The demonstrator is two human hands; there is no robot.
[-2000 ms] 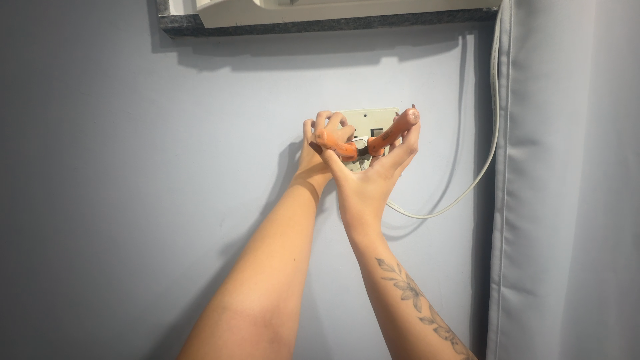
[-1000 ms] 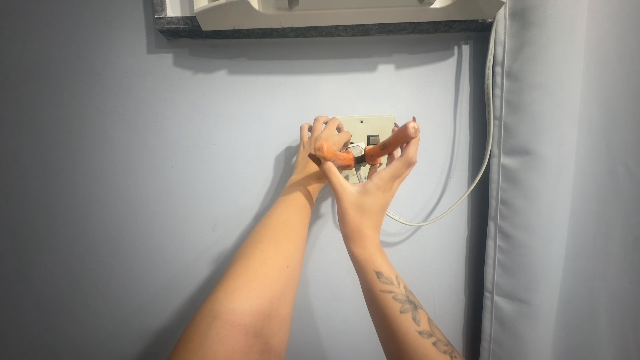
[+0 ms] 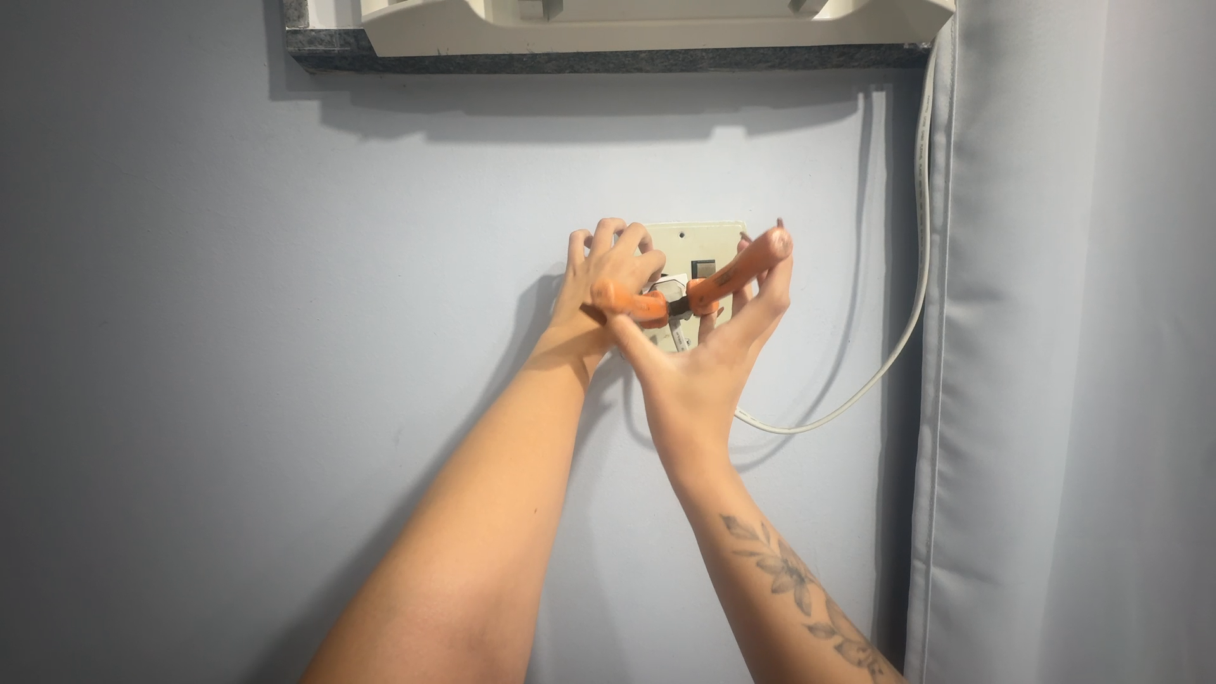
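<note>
A beige electrical wall plate (image 3: pixel 698 236) is on the wall, with a dark switch or socket insert (image 3: pixel 703 270) in it. Orange-handled pliers (image 3: pixel 750 264) point toward the plate, their two handles spread wide apart. My right hand (image 3: pixel 708 356) is around the handles, the thumb side at the left one and the fingers at the right one. Between the handles shows a white plug or fitting (image 3: pixel 673 285) at the plate; the pliers' jaws are hidden. My left hand (image 3: pixel 613 261) lies at the plate's left edge with its fingers bent; what its fingertips touch cannot be seen.
Above is a beige appliance housing (image 3: pixel 655 33) over a dark stone-like edge (image 3: pixel 608 63). A white cable (image 3: pixel 921 190) hangs down from it at the right and curves behind my right wrist. A grey curtain (image 3: pixel 1073 380) hangs along the right side.
The pliers' handles are spread in all frames. Both hands keep nearly the same place at the plate, and more of the plate's insert shows now than two seconds ago.
</note>
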